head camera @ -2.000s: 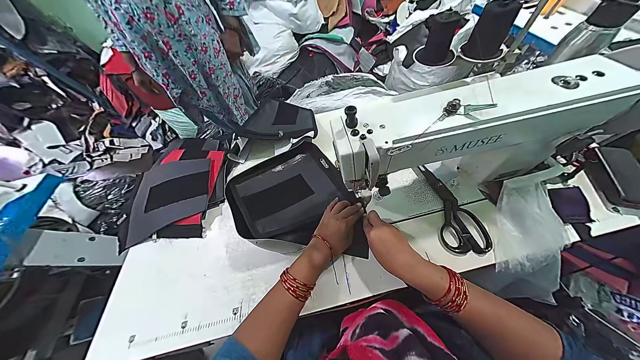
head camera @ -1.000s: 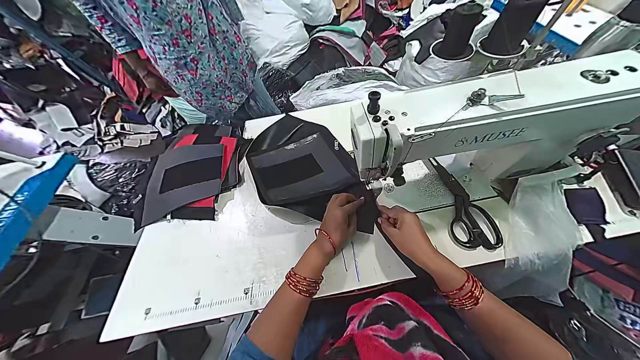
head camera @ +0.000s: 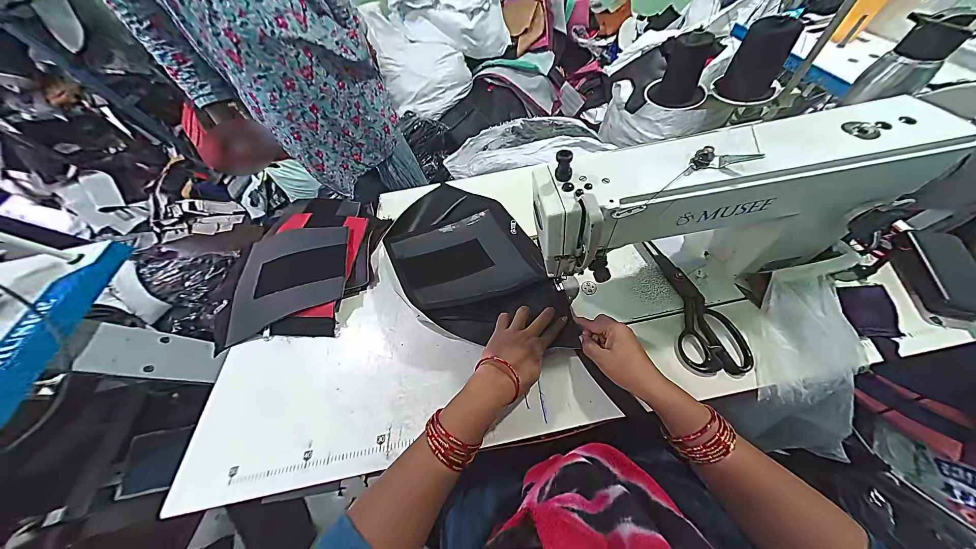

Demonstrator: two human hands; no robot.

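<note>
A black fabric piece with a grey panel and a black rectangle (head camera: 446, 263) lies on the white sewing table (head camera: 320, 412), its right edge by the needle area of the white Musee sewing machine (head camera: 762, 198). My left hand (head camera: 522, 343) rests on its near right corner, fingers spread and pointing at the presser foot (head camera: 566, 284). My right hand (head camera: 610, 347) is just right of it, thumb and forefinger pinched on the fabric's edge, where a dark strip runs down over the table's front edge. Black-handled scissors (head camera: 705, 335) lie right of my right hand.
Stacked grey, black and red fabric pieces (head camera: 293, 267) lie at the table's left. Black thread cones (head camera: 759, 57) stand behind the machine. A clear plastic bag (head camera: 812, 351) hangs at the right. Beyond the table stands a person in a flowered garment (head camera: 305, 84).
The black piece has turned beside the needle since two seconds ago. My left hand has gone from bunched fingers to a flatter, spread hold on it. My right hand stays at its edge.
</note>
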